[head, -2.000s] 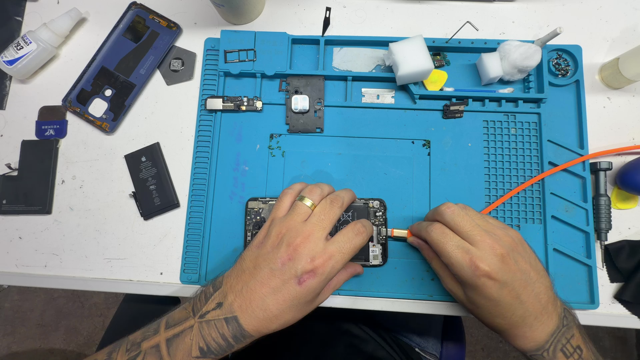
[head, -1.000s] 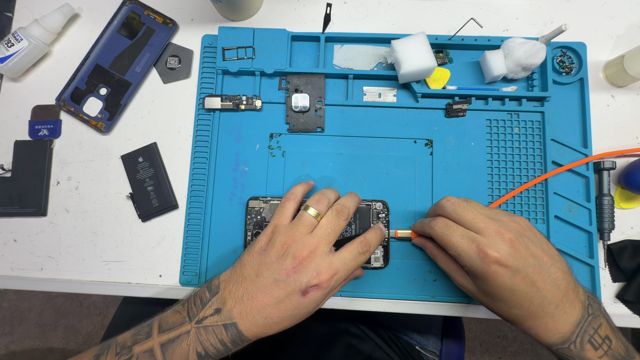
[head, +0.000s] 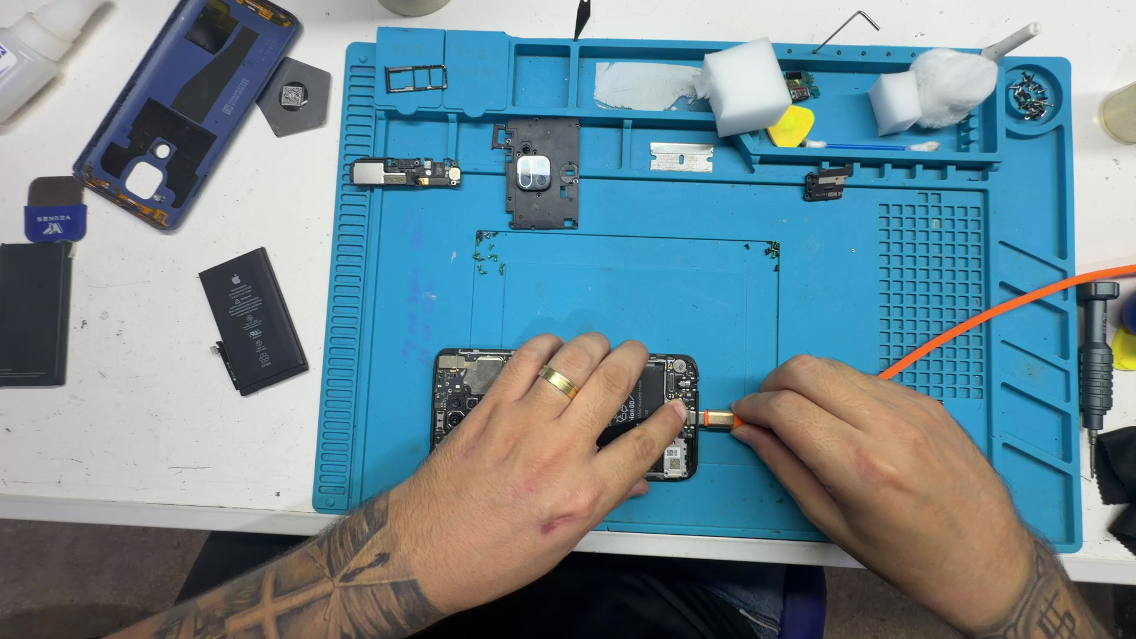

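Note:
An opened smartphone [head: 466, 377] lies flat on a blue silicone repair mat [head: 621, 293], its circuit board and black battery partly exposed. Across it rests my left hand [head: 541, 444], fingers spread over the battery and board, holding the phone against the mat. My right hand [head: 861, 479] pinches the plug [head: 720, 418] of an orange cable [head: 1003, 311] between thumb and fingers. The plug's metal end is at the phone's right short edge; whether it sits in the port cannot be told. My left palm hides much of the phone's lower side.
Tiny screws [head: 488, 253] lie above the phone. A black plastic phone mid-cover [head: 543, 204], a razor blade [head: 681, 158] and white foam cubes [head: 747, 86] are along the mat's top. Left are a loose battery [head: 254, 319] and a blue back cover [head: 186, 106]; right, a screwdriver [head: 1097, 355].

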